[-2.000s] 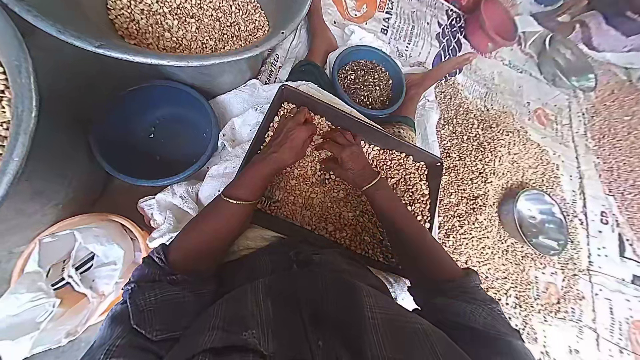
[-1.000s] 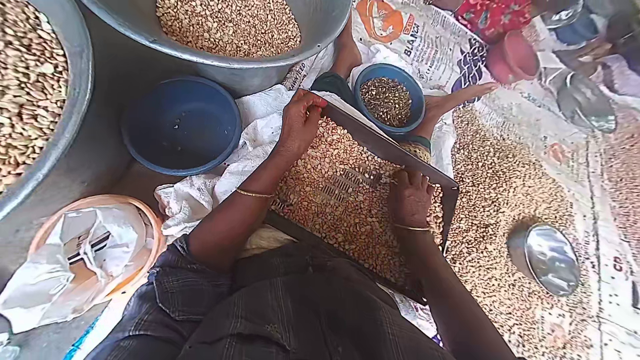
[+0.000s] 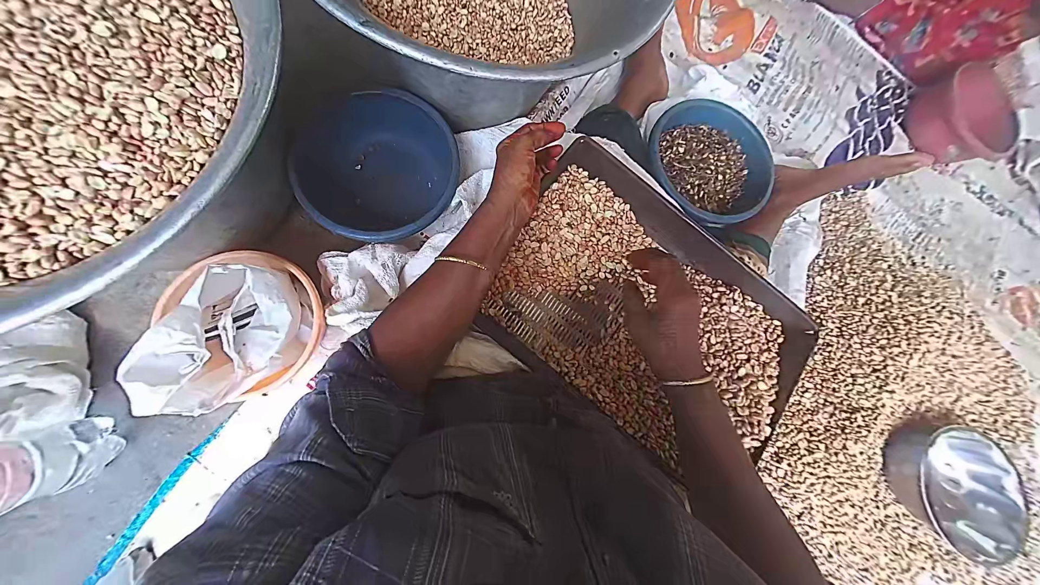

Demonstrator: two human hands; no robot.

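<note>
A dark rectangular sieve tray (image 3: 727, 276) with a slotted bottom lies tilted across my lap, covered with pale split kernels or beans (image 3: 578, 223). My left hand (image 3: 524, 166) is at the tray's upper left corner, palm turned up and inward, fingers loosely curled; whether it grips the rim cannot be told. Over the middle of the tray is my right hand (image 3: 665, 313), fingers bent down among the kernels beside a bare patch of slots (image 3: 552, 317). Its fingertips are blurred. Just beyond the tray's far rim stands a blue bowl (image 3: 764, 154) of dark husks or bits.
Two large metal basins (image 3: 264, 106) (image 3: 487, 85) of kernels stand at the left and top. Between them and the tray sits a dark blue basin (image 3: 378, 166). An orange tub (image 3: 317, 305) holds a white bag. Kernels spread over sacks at right, around a metal bowl (image 3: 973, 494). Another person's foot (image 3: 861, 171) reaches past the blue bowl.
My right hand has moved from the tray's right side in toward its middle. Two seconds ago both hands were together over the kernels; my left hand has since gone to the upper left corner.
</note>
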